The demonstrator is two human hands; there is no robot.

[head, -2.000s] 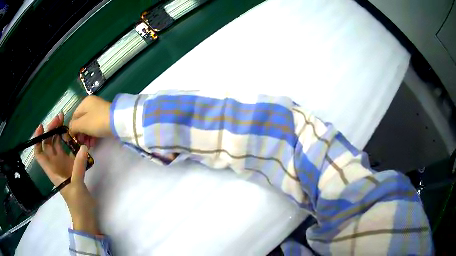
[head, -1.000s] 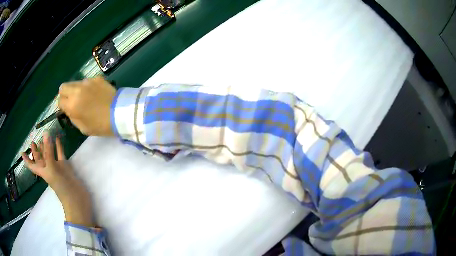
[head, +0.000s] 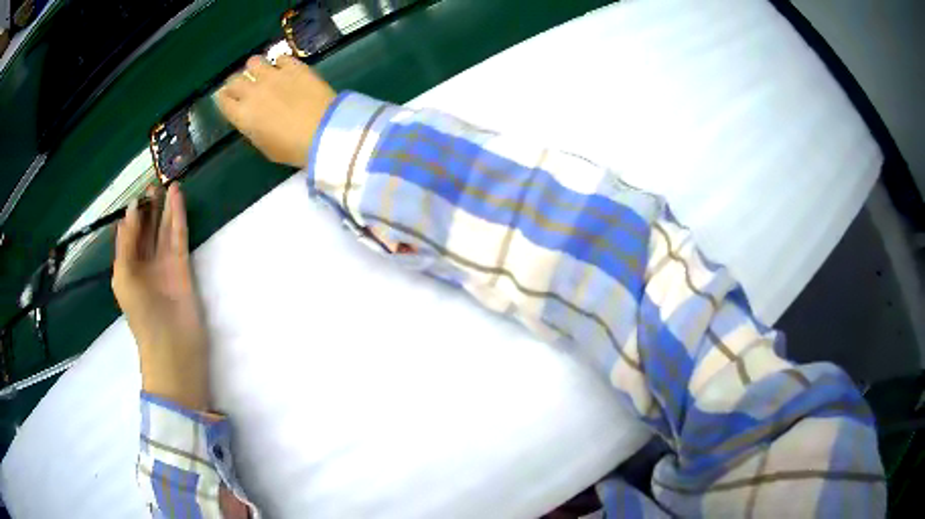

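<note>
Black phone middle frames lie in a row along the dark green conveyor belt (head: 238,188). My right hand (head: 276,106) is over the near-right end of one frame (head: 174,147); its fingertips are bent down at that end, and whether they grip it is hidden. My left hand (head: 157,264) is over the belt's edge, fingers apart and pointing up the belt, beside the end of another frame (head: 86,228). I cannot tell if its fingertips touch that frame. A further frame (head: 312,28) lies beyond my right hand.
The white foam sheet (head: 406,385) lies under my forearms, beside the belt. A thin pale rail (head: 41,377) crosses at the lower left. A large dark panel (head: 112,61) stands on the far side of the belt.
The frame held in my left hand two seconds ago has left it. My right hand has moved up and right along the belt. My left hand has moved up and right.
</note>
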